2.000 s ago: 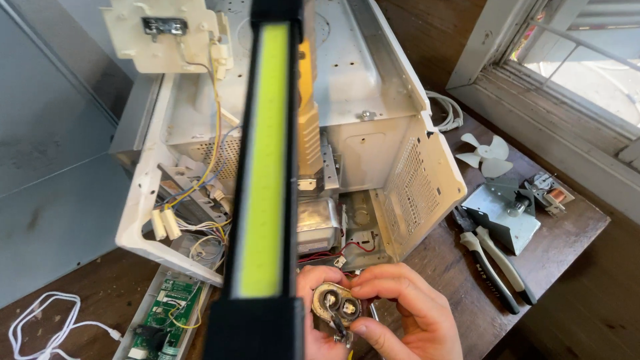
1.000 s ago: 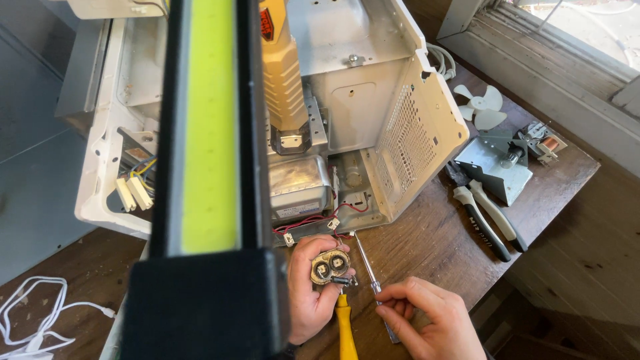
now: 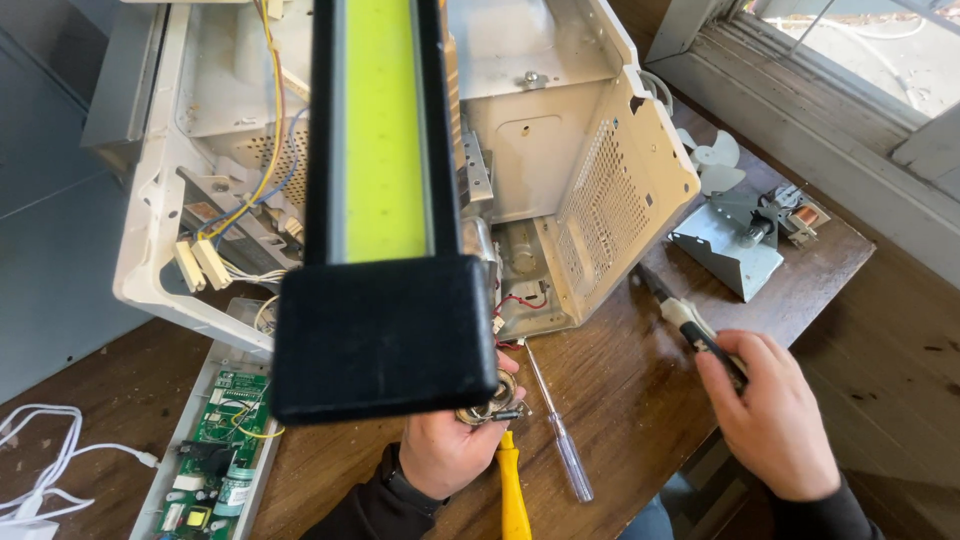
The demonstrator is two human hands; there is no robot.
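Note:
My left hand (image 3: 450,450), low centre, holds a small round electrical part with two ring-shaped sections (image 3: 499,397); a black lamp bar hides some of it. My right hand (image 3: 772,412) is closed around the black and white handles of pliers (image 3: 701,337), whose jaws point up and left near the cabinet. Between the hands a clear-handled screwdriver (image 3: 568,450) lies on the wooden table. Just right of my left hand is a yellow handle (image 3: 513,487). Behind stands the opened metal housing of a microwave oven (image 3: 525,165), with red wires at its lower edge.
A light bar (image 3: 382,135) blocks much of the centre view. At lower left lie a green circuit board (image 3: 217,450) in a tray and a white cable (image 3: 52,457). A white fan blade (image 3: 716,161) and a bent metal bracket (image 3: 731,244) sit at right, by the window frame.
The screwdriver, held in my right hand one second ago, now lies on the table. My right hand has moved right and taken hold of the pliers that lay there.

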